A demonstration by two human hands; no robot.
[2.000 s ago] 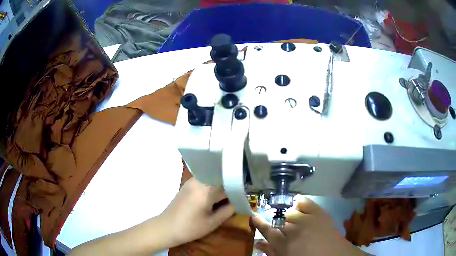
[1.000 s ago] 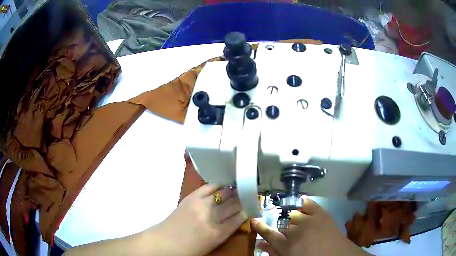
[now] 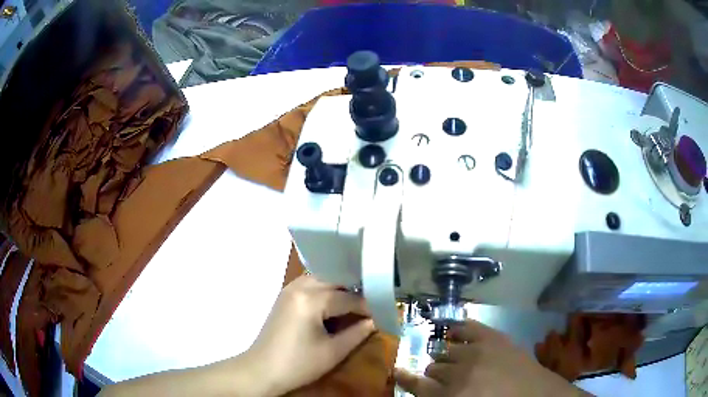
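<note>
A rust-brown fabric panel (image 3: pixel 353 374) lies under the front of the white sewing machine head (image 3: pixel 458 201). My left hand (image 3: pixel 307 333) is on the panel left of the needle area, its fingers bent and pinching the cloth near the machine. My right hand (image 3: pixel 473 364) is right of the needle area, partly behind the tension dial (image 3: pixel 449 312), with a fingertip at the cloth's right edge. A strip of the shiny needle plate (image 3: pixel 411 349) shows between the hands. The presser foot and needle are mostly hidden.
A big crumpled rust-brown heap (image 3: pixel 93 155) sits in a dark holder at the left. Joined brown pieces (image 3: pixel 256 155) run from it behind the machine. More brown cloth (image 3: pixel 594 341) lies at the right, below the lit control panel (image 3: pixel 644 267). A blue bin or chair (image 3: pixel 411 35) stands behind.
My left hand's fingers have lifted and curled, opening a gap under them. My right hand has shifted down slightly, uncovering more needle plate. The camera view has shifted a little.
</note>
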